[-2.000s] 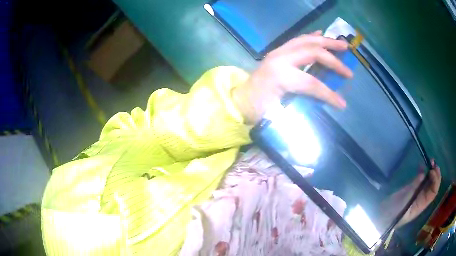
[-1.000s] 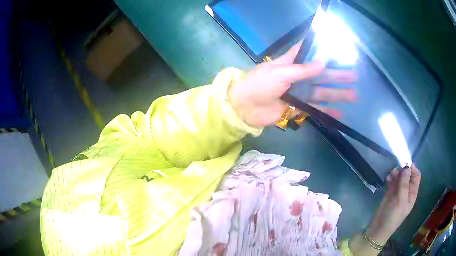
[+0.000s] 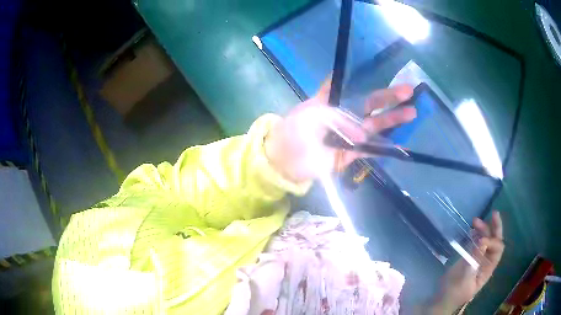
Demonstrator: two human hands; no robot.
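The see-through touch panel [image 3: 518, 111] with a thin black border is raised and tilted above the bench. My left hand [image 3: 314, 135] grips its near left corner, fingers partly seen through it. A clear protective film [image 3: 444, 209], seen mostly as bright streaks, stretches below the panel between my hands. My right hand [image 3: 480, 258] is at the lower right, blurred, with bent fingers at the film's edge. A grey-blue LCD module [image 3: 424, 132] with a black edge lies under the panel. An orange-gold flex cable [image 3: 362, 175] shows beside my left hand.
Another blue-grey screen [image 3: 289, 46] lies at the far left of the green bench [image 3: 190, 49]. White paper [image 3: 411, 75] shows behind the module. A red tape dispenser [image 3: 532, 283] stands at lower right, and a white roll [image 3: 549, 31] at upper right.
The panel has swung and tilted, its border now crossing above my left hand. A streaked clear film now shows between my hands. My right hand has moved slightly down and left.
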